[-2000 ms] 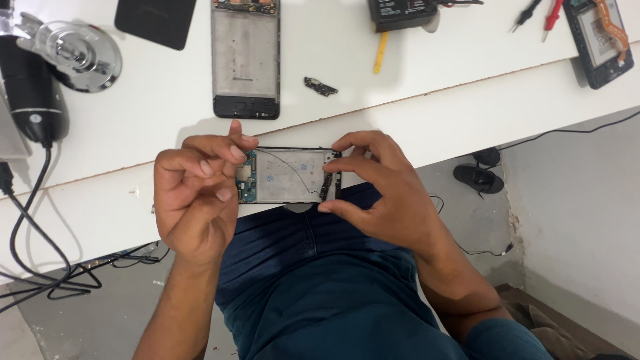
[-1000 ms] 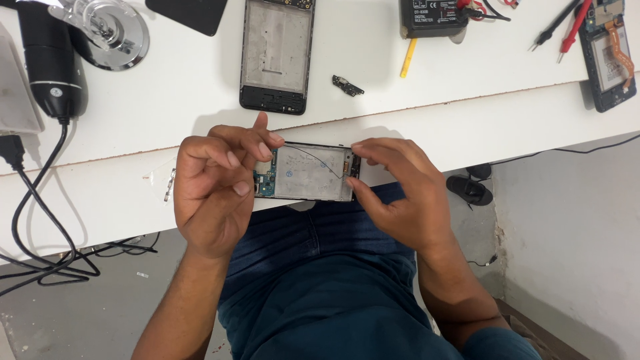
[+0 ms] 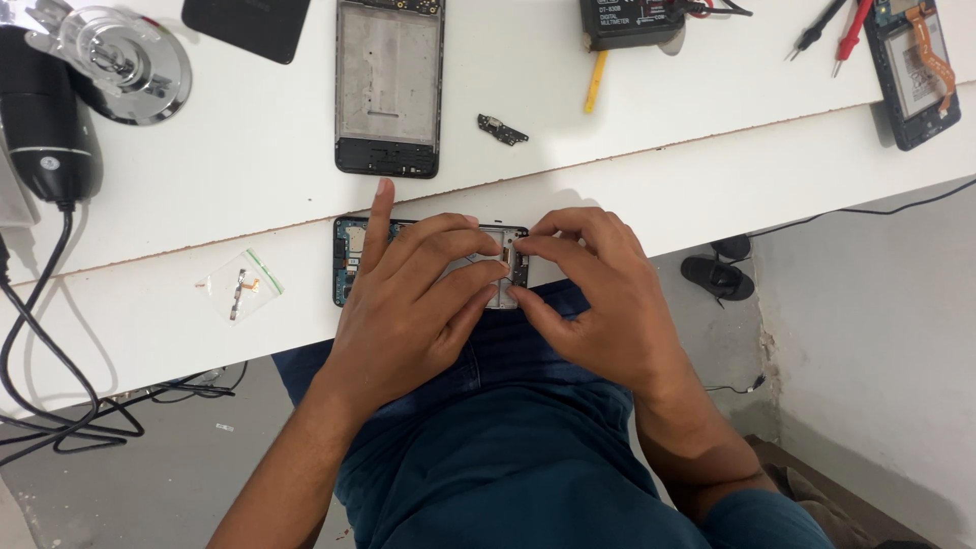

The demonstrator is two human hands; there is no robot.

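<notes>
An opened smartphone (image 3: 352, 263) lies sideways at the front edge of the white table, its circuit board showing at the left end. My left hand (image 3: 419, 297) reaches across it, thumb and fingertips near the connector at the phone's right end. At that same end, my right hand (image 3: 602, 297) has its fingertips and thumb on the small black charging-port board (image 3: 520, 271). Whether the left fingertips pinch a part is hidden. Above the phone lies an empty phone frame (image 3: 389, 84), and to its right a loose small circuit board (image 3: 502, 130).
Left: a zip bag (image 3: 240, 288) with small flex parts, a digital microscope (image 3: 49, 122) on its stand, and cables. Back: a black panel (image 3: 248, 23), a multimeter (image 3: 633, 23) and a yellow strip (image 3: 596, 82). Right: probes (image 3: 850, 38) and another opened phone (image 3: 915, 76). A board edge crosses the table.
My left hand has moved right along the phone, from its circuit-board end to the connector end. The dark part in my right fingers two seconds ago now sits at the phone's right end.
</notes>
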